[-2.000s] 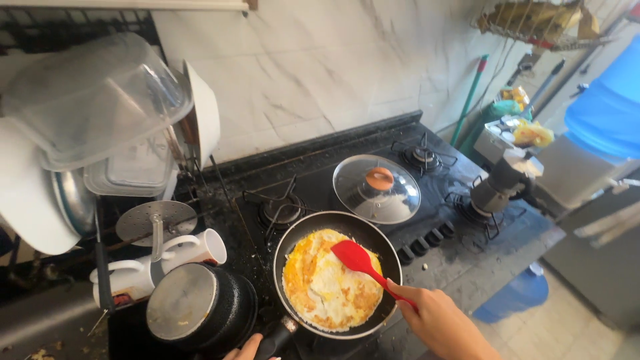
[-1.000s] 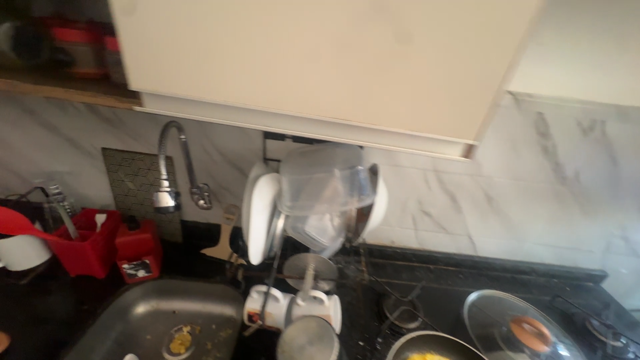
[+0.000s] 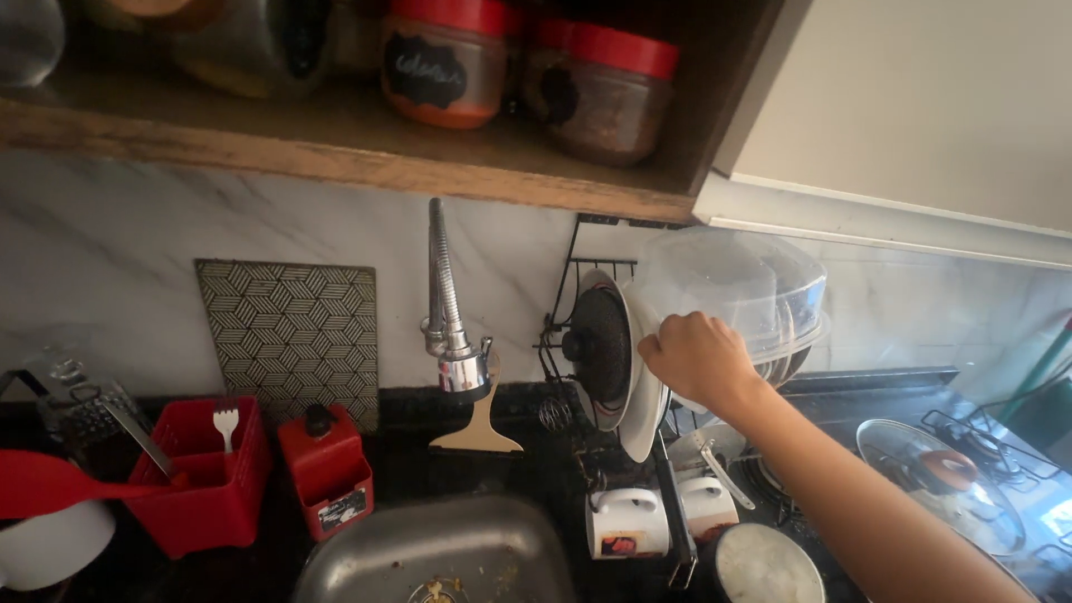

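My right hand [image 3: 699, 360] reaches in from the right edge to the dish rack. Its fingers are curled at the rim of a white plate [image 3: 643, 410]; whether they grip it cannot be made out. Just left of it stand a dark speckled lid with a black knob [image 3: 601, 343] and more dishes. A clear plastic container [image 3: 737, 285] rests upside down on the rack behind the hand. My left hand is out of view. Two white mugs [image 3: 628, 523] lie below, beside a pot with a pale lid [image 3: 770, 565].
A steel sink [image 3: 435, 536] with food scraps lies at bottom centre, under a faucet [image 3: 461, 368]. Left of it stand a red soap dispenser [image 3: 327, 477] and a red utensil holder [image 3: 201, 477]. A wooden shelf [image 3: 335, 163] hangs above. A glass lid [image 3: 942, 486] rests on the stove.
The view has swung left from the stove to the sink. Two seconds ago my right hand held a red spatula over a frying pan; now it is at the dish rack without the spatula.
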